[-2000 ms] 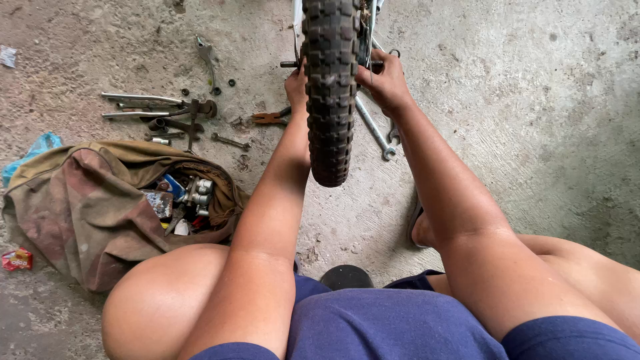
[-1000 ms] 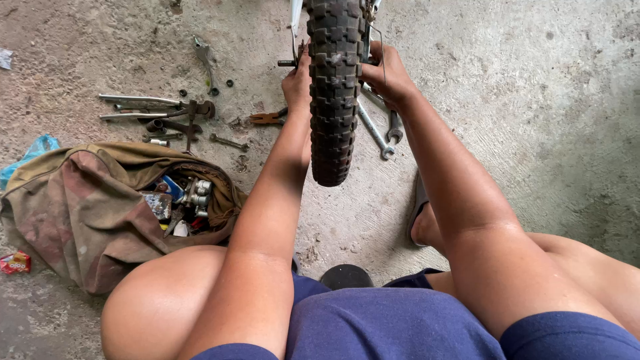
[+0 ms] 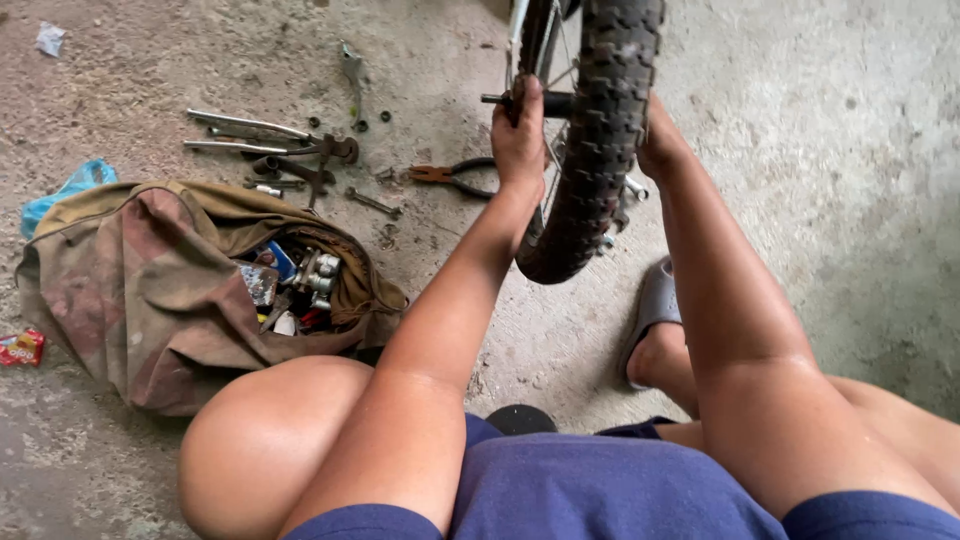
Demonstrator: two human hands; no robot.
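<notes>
A bicycle wheel with a black knobby tyre [image 3: 611,142] hangs in front of me, tilted so that its spokes and hub show on the left side. My left hand [image 3: 520,139] is at the hub end, its thumb up beside the threaded axle [image 3: 493,99]; the fingertips are partly hidden, so its exact grip cannot be told. On the far side of the tyre is my right hand [image 3: 660,142], with its fingers hidden behind the rubber. A pale metal fork or stay [image 3: 517,30] runs up at the wheel's left.
Pliers [image 3: 433,174], long-handled pincers [image 3: 341,148], a bolt [image 3: 373,202] and other tools lie on the concrete floor to the left. Nearer me sits an open cloth bag [image 3: 127,300] of parts. Wrenches [image 3: 636,187] lie partly behind the tyre. A sandalled foot [image 3: 656,330] is at the right.
The wheel has swung from nearly edge-on to a tilt that shows its left side and spokes. My left hand has come into fuller view at the axle; my right hand is now mostly behind the tyre.
</notes>
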